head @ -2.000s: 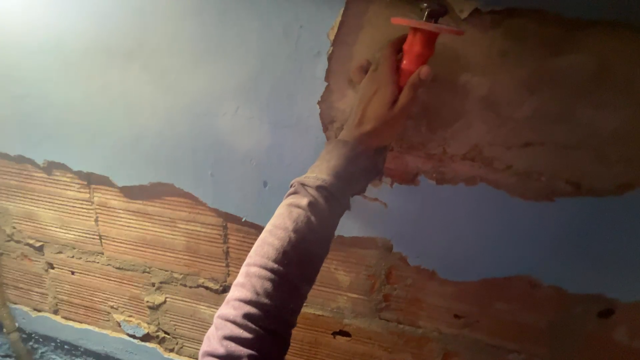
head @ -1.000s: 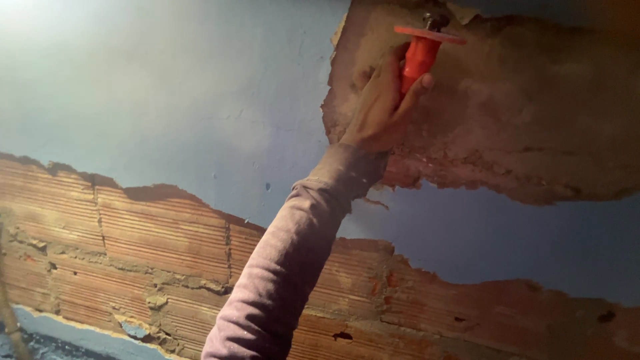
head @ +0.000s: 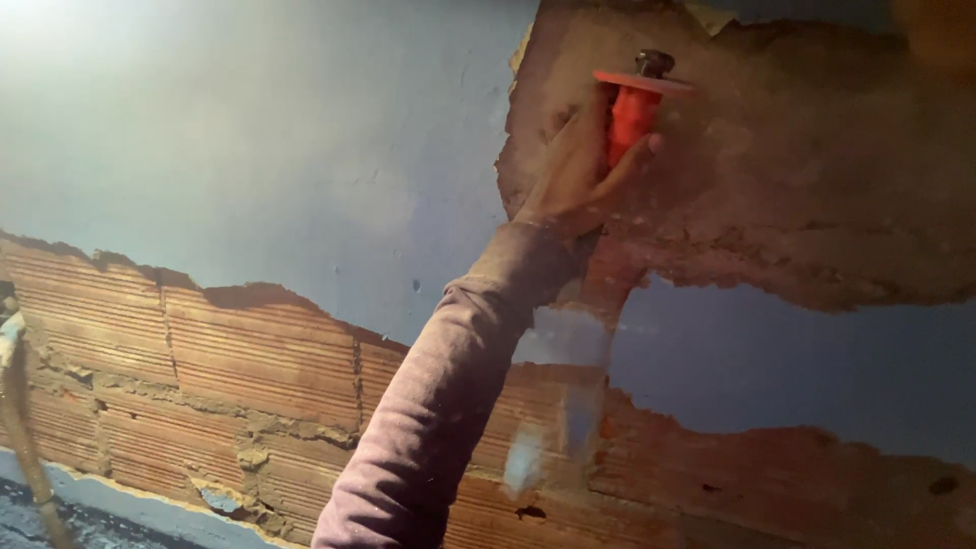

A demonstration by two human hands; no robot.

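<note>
My left hand (head: 587, 168) is raised against the wall and closed around the red grip of a cold chisel (head: 634, 122). The chisel's round red guard lies above my thumb, and its dark metal head sticks up past the guard. My hand and sleeve hide its lower end. Behind the hand is a rough brown area of wall (head: 762, 152) stripped of blue plaster. Just below my cuff, blurred pale blue plaster pieces (head: 560, 335) show against the wall. My right hand cannot be made out.
Blue painted plaster (head: 305, 152) covers the wall at left, with a ragged lower edge. Exposed ribbed clay bricks (head: 252, 351) run beneath it. A thin hose-like or stick-like object (head: 23, 419) stands at the far left. A blurred orange-brown shape (head: 942, 34) is in the top right corner.
Blue plaster beside and below my wrist has broken off, baring reddish wall down to the bricks. Loose pieces are now in the air there. My left hand keeps its hold on the chisel.
</note>
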